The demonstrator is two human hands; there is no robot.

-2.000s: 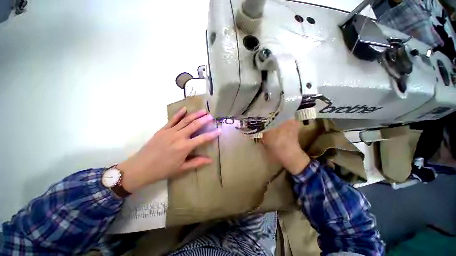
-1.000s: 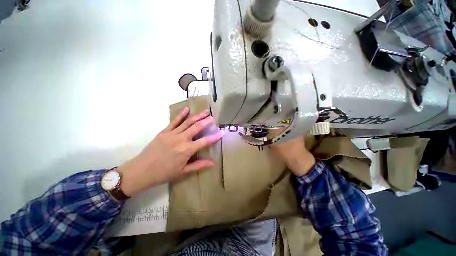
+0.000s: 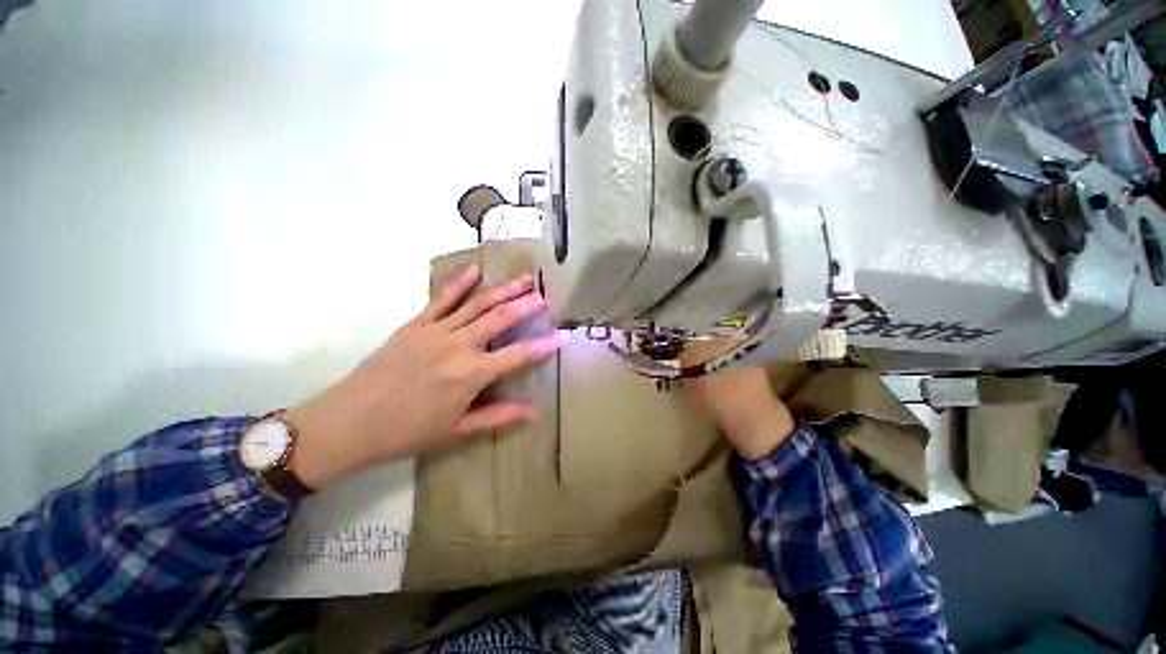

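Observation:
The tan cloth panel (image 3: 601, 473) lies on the tabletop under the needle area and hangs over the front edge. A straight dark line runs down it toward me. My left hand (image 3: 448, 371) lies flat on the cloth, fingers spread, fingertips just left of the lit presser foot area (image 3: 598, 334). My right hand (image 3: 735, 390) rests on the cloth right of the needle, its fingers mostly hidden behind the machine head. The needle itself cannot be made out.
The white sewing machine head (image 3: 767, 166) fills the upper right. A printed ruler (image 3: 339, 547) runs along the table's front edge. Small tan cut pieces (image 3: 1004, 441) lie at the far right table end. Plaid cloth (image 3: 1080, 109) shows at the top right.
The machine head appears shifted right and slightly down as the view moves. Both hands keep nearly the same places on the cloth; the right fingers are more hidden behind the head than at first.

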